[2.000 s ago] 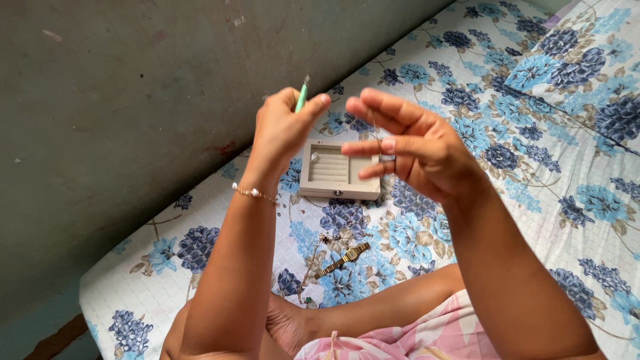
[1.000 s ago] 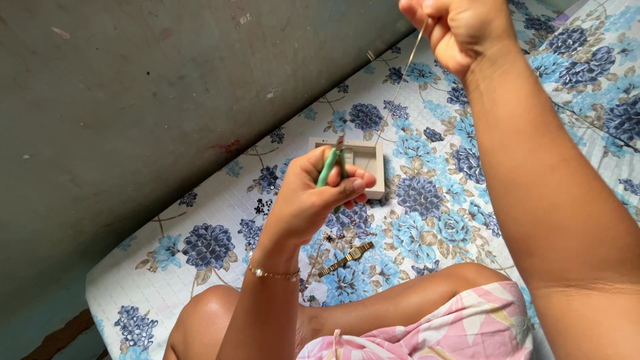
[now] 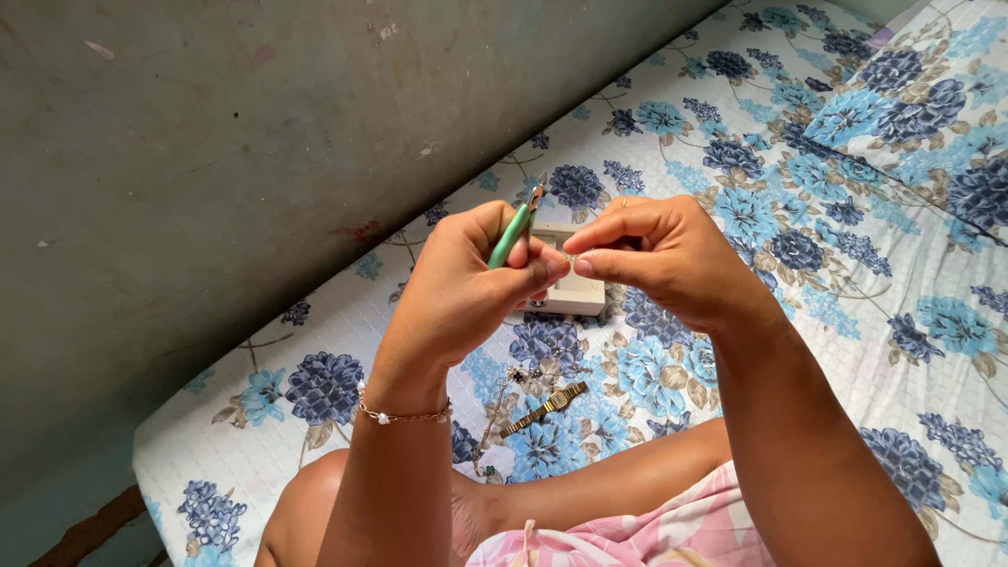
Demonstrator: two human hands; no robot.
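Green-handled pliers (image 3: 512, 233) rest in my left hand (image 3: 480, 272), jaws pointing up past the fingers. The left thumb and a fingertip also pinch a tiny, thin item (image 3: 568, 258), too small to identify. My right hand (image 3: 657, 256) meets them with thumb and index finger closed on that same small item. Behind and below both hands sits a pale jewelry box (image 3: 579, 302) with compartments, partly hidden by the fingers.
On the floral bedsheet in front of my legs lie a gold-toned wristwatch (image 3: 557, 400) and a thin chain with charms (image 3: 500, 394). A worn grey wall (image 3: 236, 157) borders the bed at the left.
My right hand, which was raised high pulling a thin strand a second ago, has come down to my left hand. The pliers have stayed in the left hand.
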